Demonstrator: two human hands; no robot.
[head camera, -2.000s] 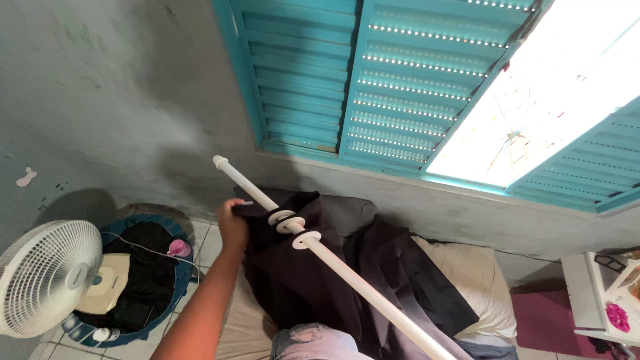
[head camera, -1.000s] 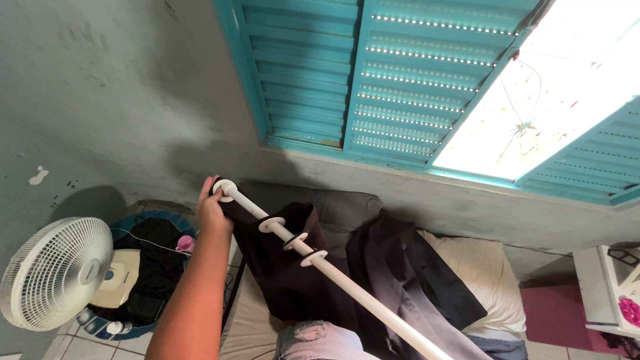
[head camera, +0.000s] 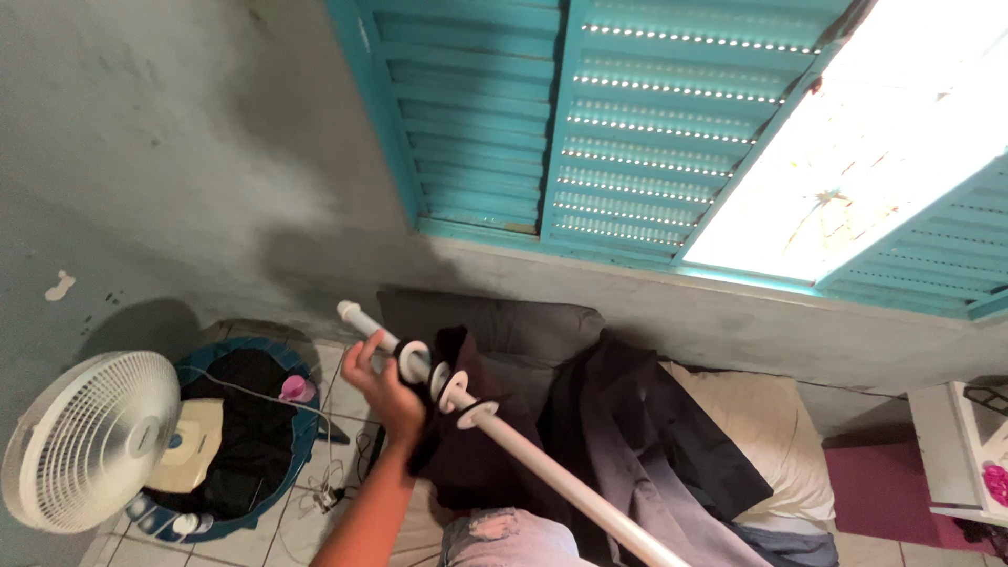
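Note:
A white curtain rod (head camera: 551, 472) runs diagonally from the upper left, its capped end free, down to the bottom edge. My left hand (head camera: 383, 386) is at the rod near that end, fingers spread against it and the curtain's ringed edge; how firmly it grips is unclear. Several white grommet rings (head camera: 453, 391) of a dark curtain (head camera: 488, 465) are threaded on the rod just beside the hand. The curtain hangs below them over the bed. My right hand is out of view.
A standing fan (head camera: 94, 441) and a blue tub (head camera: 303, 425) with dark cloth are at left. A grey pillow (head camera: 504, 323) and a beige pillow (head camera: 756, 433) lie along the wall. Teal window shutters (head camera: 654, 118) are above, white furniture (head camera: 937, 449) at right.
Another curtain ring has come onto the rod since the oldest frame. My left hand was at the rod's tip one second ago and is now lower along the rod, beside the rings.

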